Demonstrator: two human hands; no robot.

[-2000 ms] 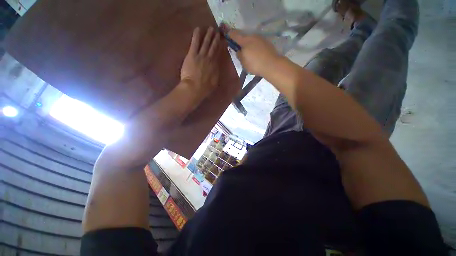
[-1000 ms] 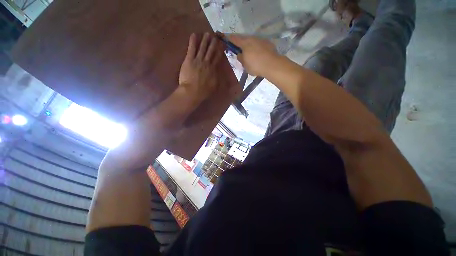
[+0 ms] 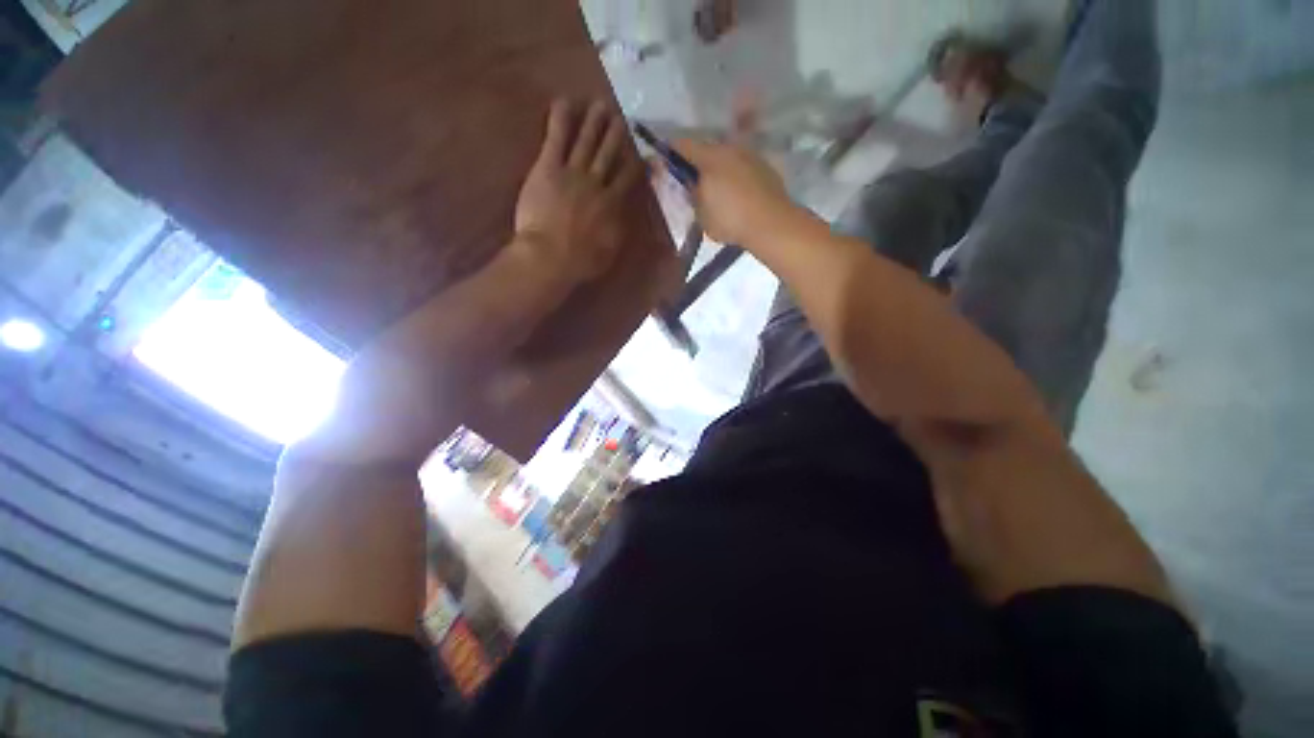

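Note:
A reddish-brown veneered panel (image 3: 360,159), the top of the carcass, fills the upper left. My left hand (image 3: 577,188) lies flat on it near its right edge, fingers a little spread, holding nothing. My right hand (image 3: 728,188) is closed around a utility knife (image 3: 666,153) with a dark blue and black handle, just beyond that edge. The knife's front end is at the panel's edge beside my left fingertips. Whether the blade touches the edge cannot be told.
Grey metal sawhorse legs (image 3: 706,296) show below the panel's right edge. My legs in grey trousers (image 3: 1030,245) stand on the pale, stained floor (image 3: 1210,332). A ribbed grey wall or shutter (image 3: 115,577) and a bright light (image 3: 238,353) are at the left.
My right hand and the knife have moved slightly down along the panel's edge. My left hand has stayed at nearly the same place on the panel. The view has shifted slightly.

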